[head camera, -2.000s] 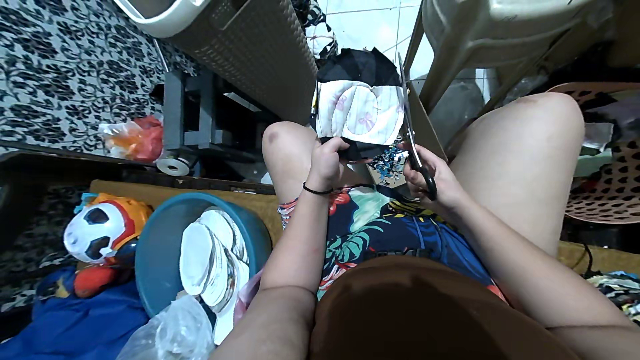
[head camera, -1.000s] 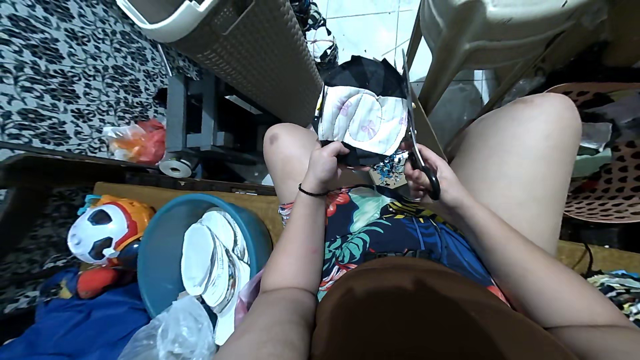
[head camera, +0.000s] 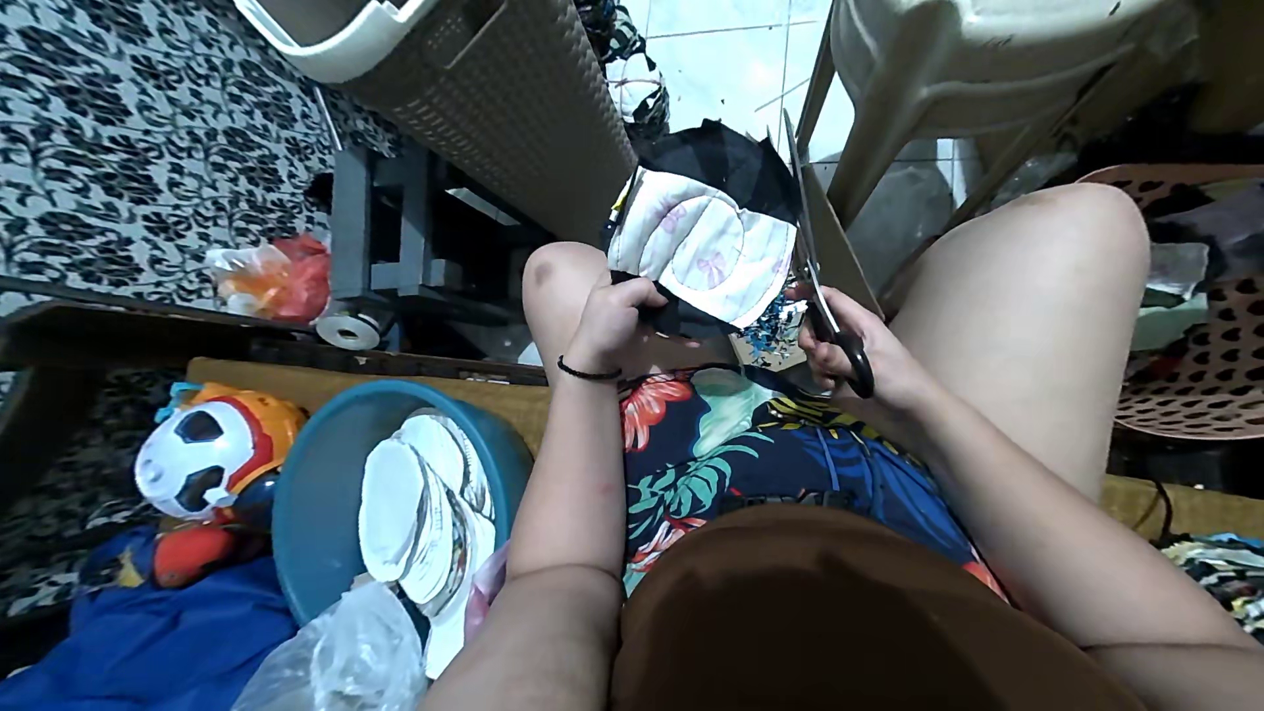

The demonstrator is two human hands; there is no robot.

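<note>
My left hand pinches the lower edge of a fabric piece, black cloth with a white quilted, stitched panel on it, held up between my knees. The panel bears faint pink prints and a curved seam. In my right hand is a pair of long scissors with black handles, its blades pointing up along the right edge of the cloth. Whether the blades touch the cloth I cannot tell. Below the cloth, bluish scraps show between my hands.
A teal plastic basin at lower left holds a stack of white oval pieces, with a clear plastic bag beside it. A woven plastic bin stands ahead, a plastic chair at upper right, a pink basket at right.
The cloth has turned and tilted in my left hand, so the white panel now slopes down to the right. The scissors stay in my right hand at its right edge.
</note>
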